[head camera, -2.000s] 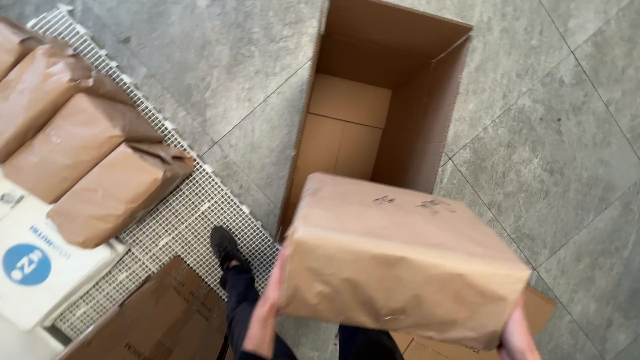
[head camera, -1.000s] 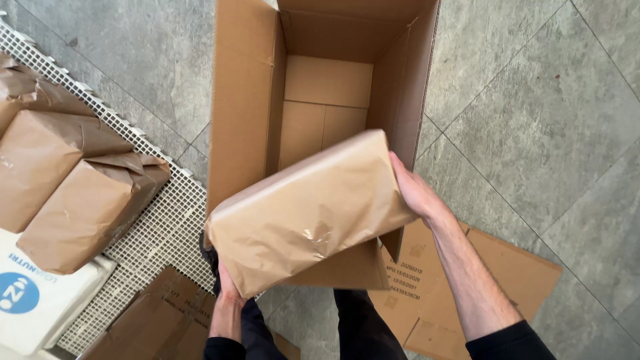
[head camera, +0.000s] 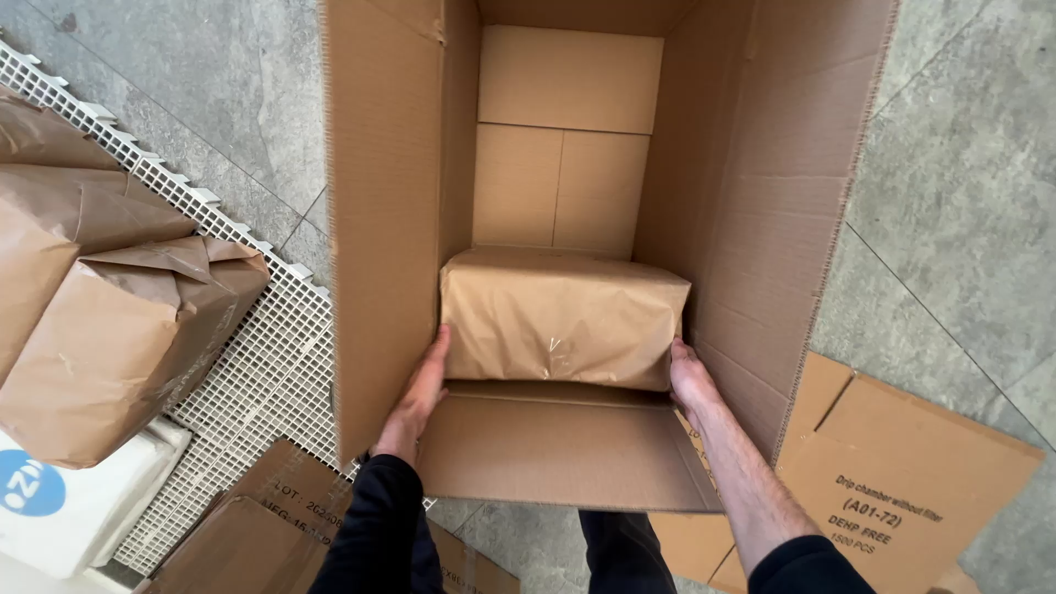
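Observation:
A package wrapped in brown paper (head camera: 565, 318) is between my two hands, inside the near end of an open cardboard box (head camera: 561, 450). My left hand (head camera: 422, 392) presses on its left side, and my right hand (head camera: 691, 379) is on its right side. The fingers of both are partly hidden between the package and the box walls. The package lies level, its long side across the box. Beyond it the bare bottom panels of the box show. The near flap is folded outward, toward my legs.
Several brown paper packages (head camera: 124, 330) are at the left, by a white plastic grid mat (head camera: 247, 371). A white package with a blue round mark (head camera: 91, 495) lies below them. Flattened cardboard with printing (head camera: 899, 470) lies on the grey tiled floor at the right, and more cardboard (head camera: 272, 520) at lower left.
The wrapped package was held above the box's near end, tilted, a second ago; it is now down inside and level. Both hands have gone down with it. The view has come closer to the box.

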